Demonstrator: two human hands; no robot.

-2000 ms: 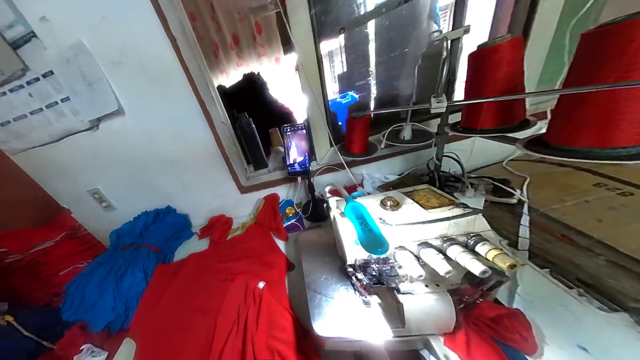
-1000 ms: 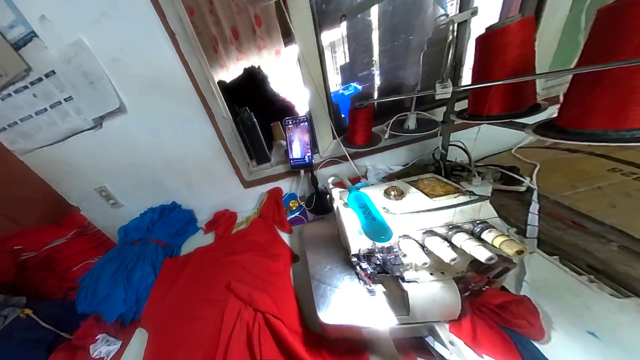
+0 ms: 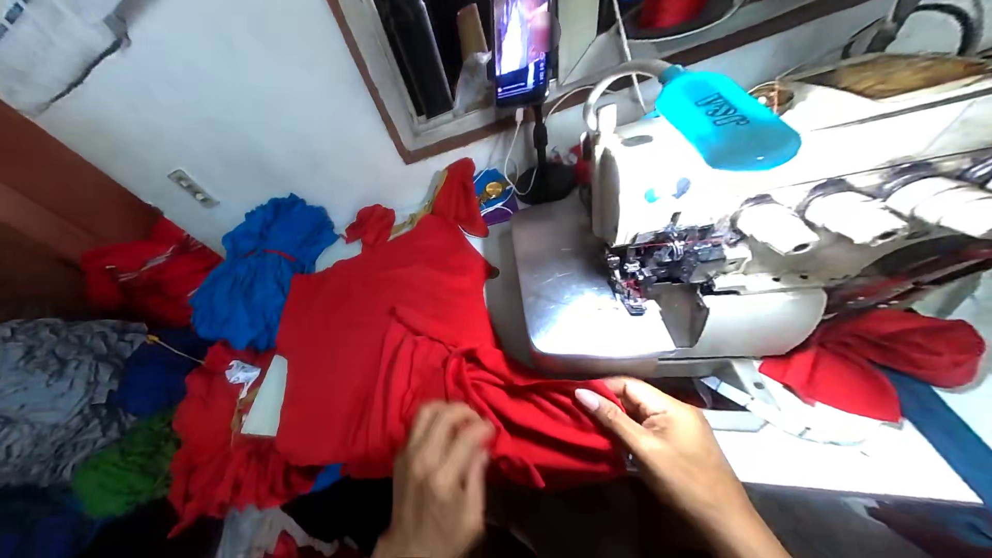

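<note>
A red fabric garment (image 3: 387, 287) lies spread left of the white overlock sewing machine (image 3: 659, 186), its near part bunched in folds. My right hand (image 3: 659, 426) pinches the edge of the bunched cloth between thumb and fingers, just below the machine's metal work plate (image 3: 573, 287). Blurred by motion, my left hand (image 3: 442, 465) is over the cloth's near edge; whether its fingers grip the fabric cannot be told. The presser foot (image 3: 634, 306) stands above the plate with no cloth under it.
Blue gathered fabric (image 3: 256, 271) and piles of red, grey and green cloth (image 3: 128, 461) lie at left. A phone (image 3: 523, 54) on a stand is behind the machine. A turquoise pouch (image 3: 728, 120) hangs over the machine's top. Red cloth pieces (image 3: 876, 360) rest at the right.
Both my hands have come into view at the near edge, and my right hand has taken hold of the red garment. The view has moved closer and lower.
</note>
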